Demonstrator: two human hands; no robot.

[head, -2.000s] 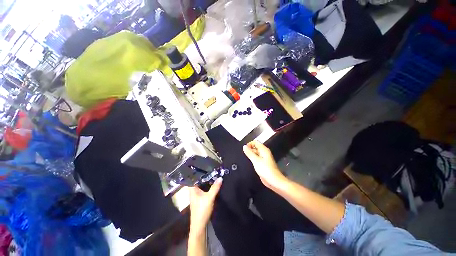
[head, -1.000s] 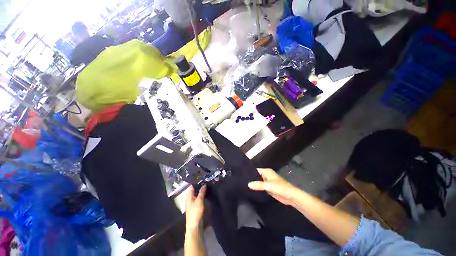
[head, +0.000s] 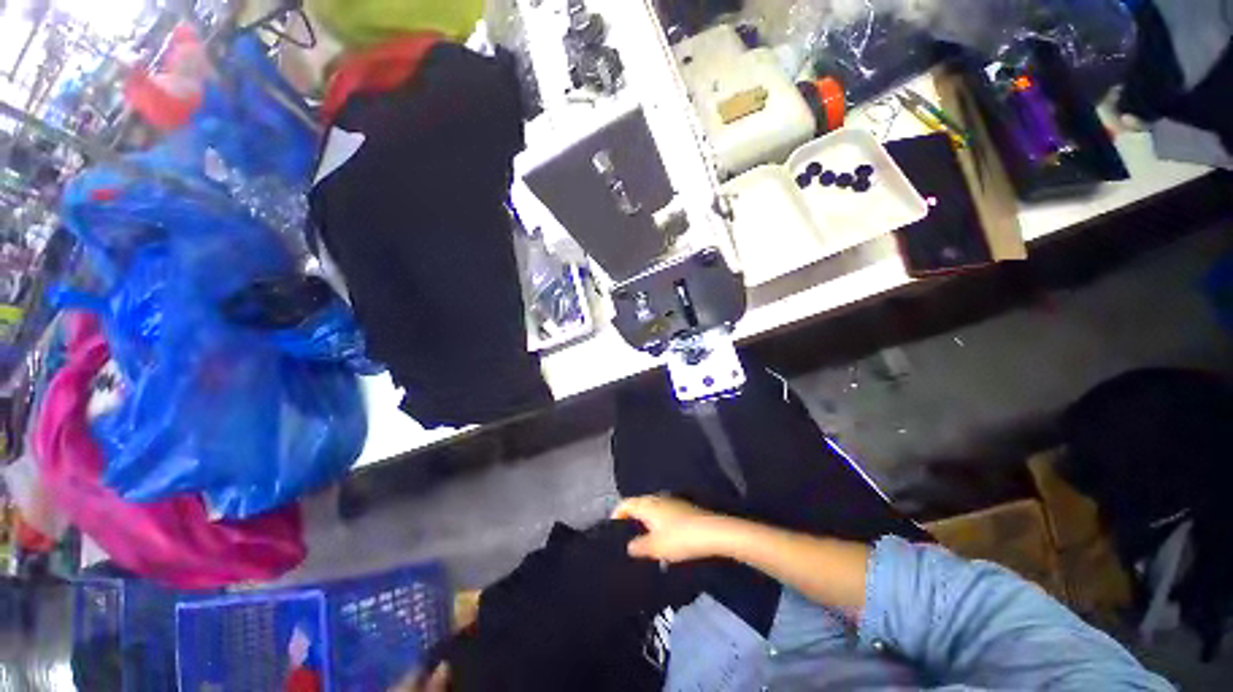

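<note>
The black garment (head: 541,608) hangs below the table front and lies over the wearer's lap; part of it reaches the metal work plate (head: 706,376) at the front of the white button-sewing machine (head: 683,149). My right hand (head: 663,530) grips its upper edge, well below the plate. My left hand (head: 430,679) shows only as a small patch at the bottom edge beside the cloth; its grip is hidden. The grey guard plate (head: 602,189) stands out to the left of the machine head. Dark buttons (head: 836,176) lie in the white button tray (head: 872,210).
Another black garment (head: 426,243) lies left of the machine, beside a narrow parts tray (head: 557,291). Blue plastic bags (head: 216,365) and pink cloth (head: 176,534) hang at the left. A dark flat case (head: 943,210) is right of the button tray. Blue crates (head: 257,638) stand at bottom left.
The view has turned down and left. Both hands have moved away from the machine head toward the lap, and my right hand has taken hold of the garment. The work plate is now uncovered by hands.
</note>
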